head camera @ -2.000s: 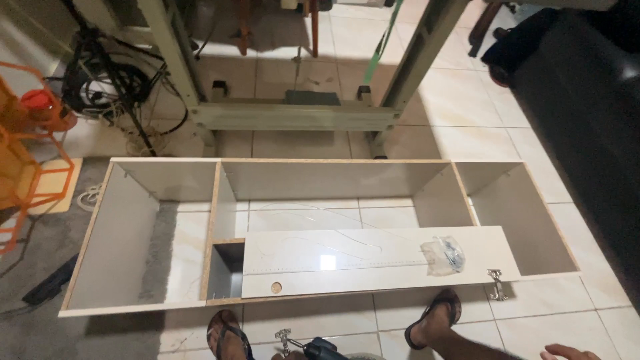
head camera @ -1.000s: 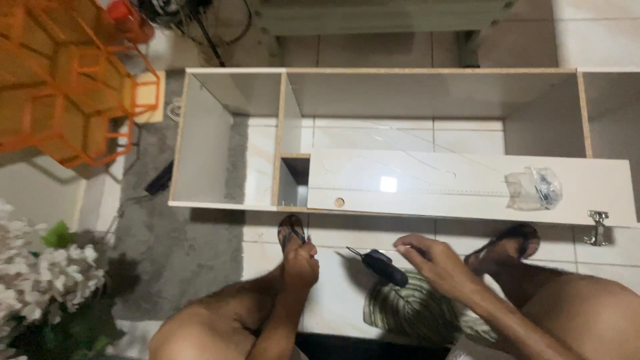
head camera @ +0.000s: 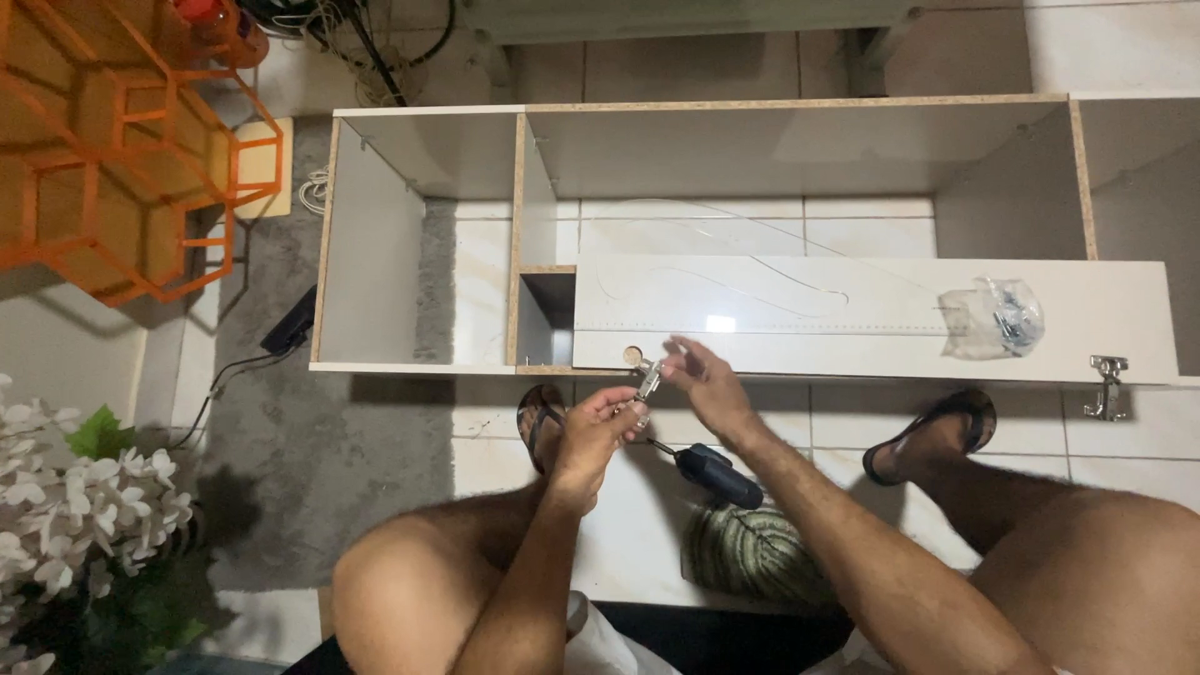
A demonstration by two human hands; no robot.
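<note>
My left hand (head camera: pixel 600 436) grips a metal cabinet hinge (head camera: pixel 649 380) by its lower end, near the front edge of a white door panel (head camera: pixel 844 291). My right hand (head camera: pixel 703 384) is at the hinge's upper end, its fingers apart; whether they touch it is unclear. A round hinge-cup hole (head camera: pixel 633 355) shows in the panel just behind the hinge. At the panel's right end another metal hinge (head camera: pixel 1108 386) is in place. A clear plastic bag of hardware (head camera: pixel 994 319) lies on the panel, which rests on a white cabinet frame (head camera: pixel 797 103) lying on the floor.
A dark cordless tool (head camera: pixel 720 475) with a thin bit lies on the tiles between my feet, by a leaf-patterned cushion (head camera: pixel 750 553). Orange hexagonal shelving (head camera: pixel 103 159) stands at left, white flowers (head camera: pixel 84 497) below it. A black device with a cable (head camera: pixel 291 321) lies on the grey mat.
The hands have come together over the panel's front edge, with the hinge now plainly visible between them. One second ago they were apart, on either side of the dark tool. The view has shifted.
</note>
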